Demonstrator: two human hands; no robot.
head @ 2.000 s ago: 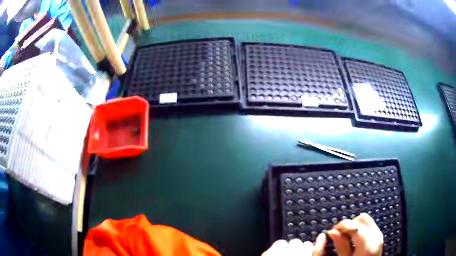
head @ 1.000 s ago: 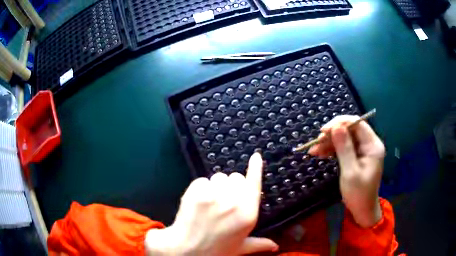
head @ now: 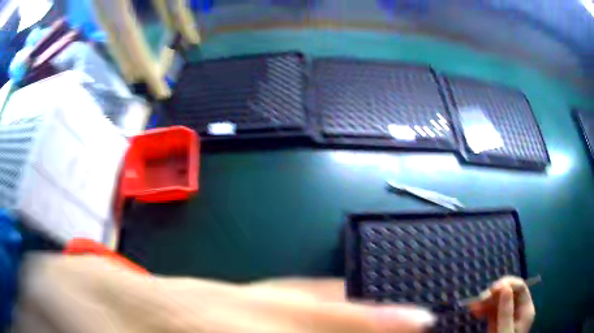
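Note:
A black pocketed tray (head: 443, 250) lies at the lower right with rows of small shiny round parts, blurred. My right hand (head: 511, 306) is at the tray's lower right, holding a thin tan pick stick (head: 533, 280) whose end sticks out to the right. My left hand (head: 260, 306) is large and blurred along the bottom edge, reaching right, with a fingertip over the tray's lower part. Its other fingers are not clear, and I cannot tell if it holds anything. The frame's bottom edge cuts off both hands.
Silver tweezers (head: 426, 195) lie beyond the tray. Three black trays (head: 374, 97) line the far bench, with white labels. Another tray shows at the right edge. A red bin (head: 161, 166) stands at left, beside a white stack (head: 65, 162). Pale posts rise behind it.
The view has swung left and up, so the tray now sits lower right. My left hand has stretched across the bottom of the view. My right hand still holds the pick stick.

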